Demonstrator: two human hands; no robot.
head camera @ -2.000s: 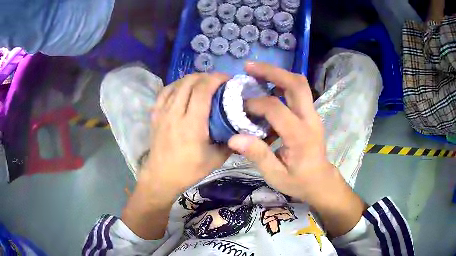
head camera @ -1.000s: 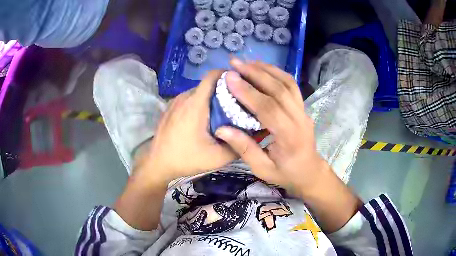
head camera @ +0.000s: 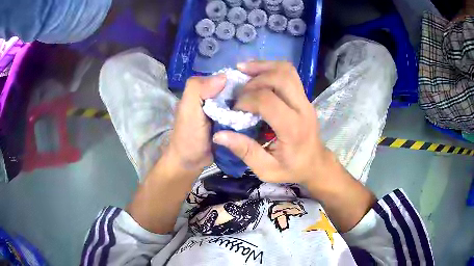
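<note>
A dark blue hollow piece (head camera: 230, 156) is held upright over my lap, with a white scalloped ring piece (head camera: 228, 115) at its top end. My left hand (head camera: 191, 124) grips the left side, its thumb on the ring's rim. My right hand (head camera: 283, 124) holds the right side, thumb against the blue piece below the ring and fingers bent over the ring's opening. The fingers hide the ring's right part and some of its centre.
A blue plastic tray (head camera: 178, 57) with rows of white rings (head camera: 246, 32) stands beyond my knees. A red stool (head camera: 52, 135) is at the left. A person's blue sleeve or cloth shows top left, checked cloth (head camera: 449, 72) at the right. Yellow-black tape (head camera: 416, 146) crosses the floor.
The blue piece has turned more upright, its ring now facing up. My left thumb has moved onto the ring's rim, and my right fingers have bent over the opening.
</note>
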